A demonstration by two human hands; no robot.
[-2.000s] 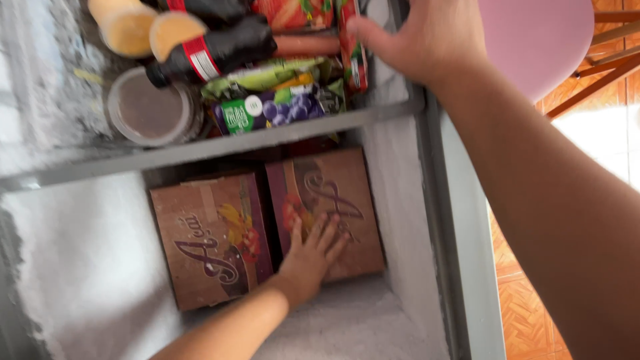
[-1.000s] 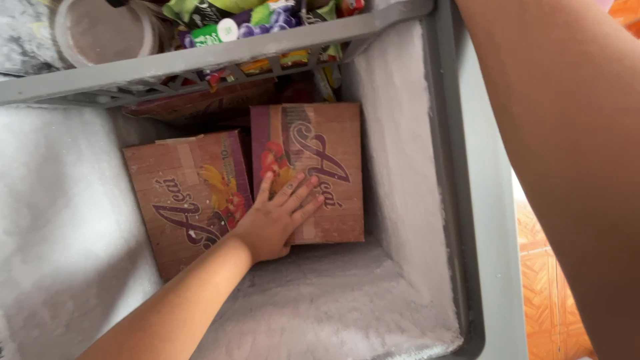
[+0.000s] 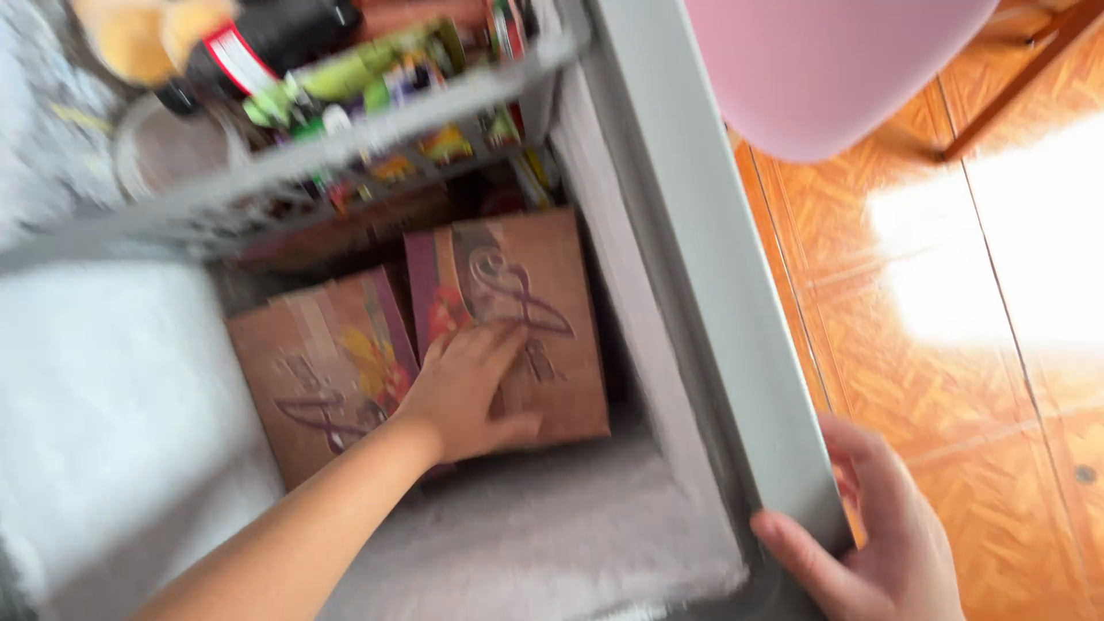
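Observation:
Two brown cardboard açaí boxes lie side by side in a frosted chest freezer. My left hand rests on the right cardboard box, fingers spread and thumb near its lower edge; it grasps nothing. Beside it, slightly tilted, sits the left cardboard box, partly covered by my forearm. Part of another cardboard box shows behind them, under the basket. At the lower right, my right hand grips the freezer's rim, thumb on the inner side and fingers over the outer side.
A grey plastic basket spans the freezer's far part, holding a dark bottle with a red label, a round lidded tub and colourful packets. Thick frost coats the walls. Outside stands a pink chair on orange floor tiles.
My right hand, over the basket's corner two seconds ago, is now on the freezer's rim at the lower right. My left hand stays on the right box. The view has shifted.

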